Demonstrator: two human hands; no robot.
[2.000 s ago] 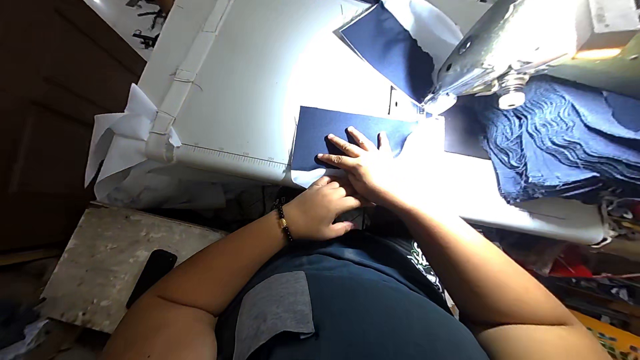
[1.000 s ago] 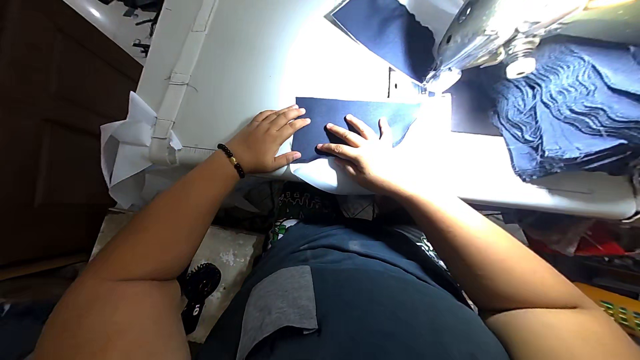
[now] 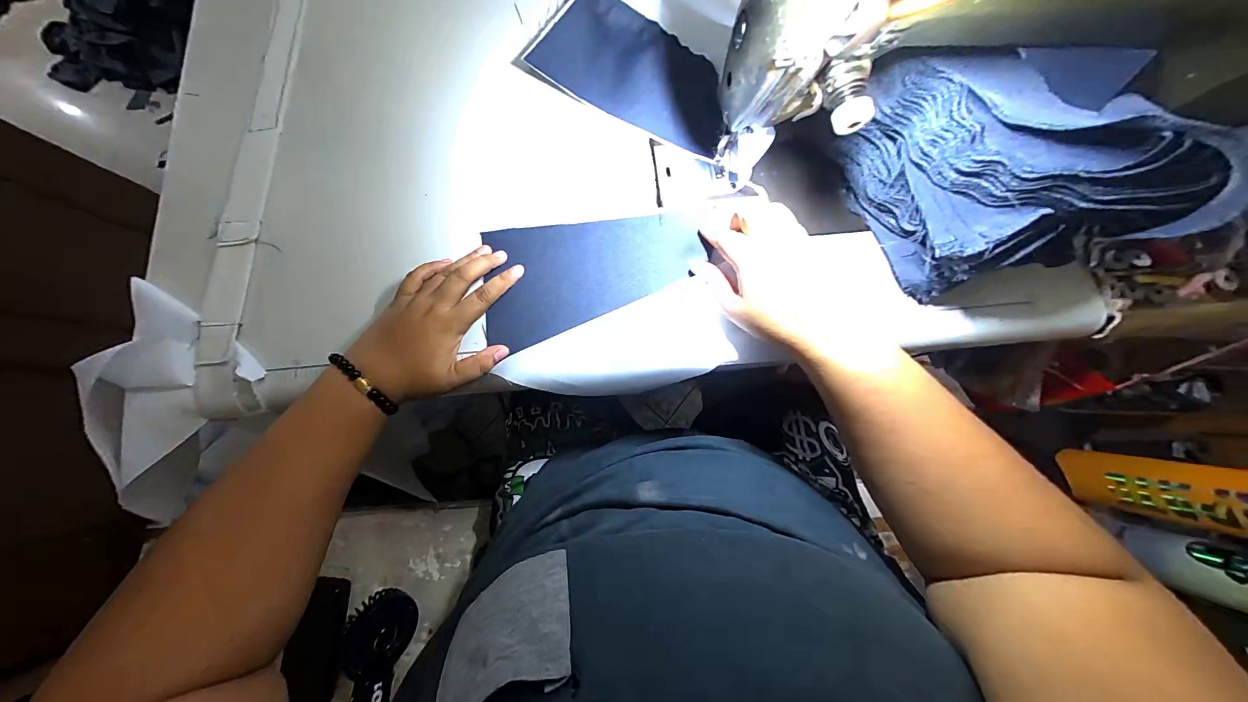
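A dark navy fabric piece (image 3: 585, 268) lies on the white table, with a pale fabric layer (image 3: 614, 341) showing along its near edge. My left hand (image 3: 439, 317) rests flat at the left end of the navy piece, fingers apart, thumb by its lower corner. At the right end, my right hand (image 3: 756, 268) has thumb and fingers pinched on the edge of the fabric, partly washed out by glare. Just beyond that hand are the presser foot and needle area of a sewing machine (image 3: 731, 166). Another navy piece (image 3: 624, 73) lies beyond, touching the machine's foot area.
A pile of frayed blue fabric pieces (image 3: 994, 166) sits right of the machine head. Crumpled white material (image 3: 146, 390) hangs at the table's left corner. The table's near edge (image 3: 1014, 312) runs before my body. An orange perforated object (image 3: 1150, 492) is at the lower right.
My left hand was bunched near the table edge beside the right two seconds ago; it moved left to the fabric's end. My right hand has shifted right from lying spread on the fabric.
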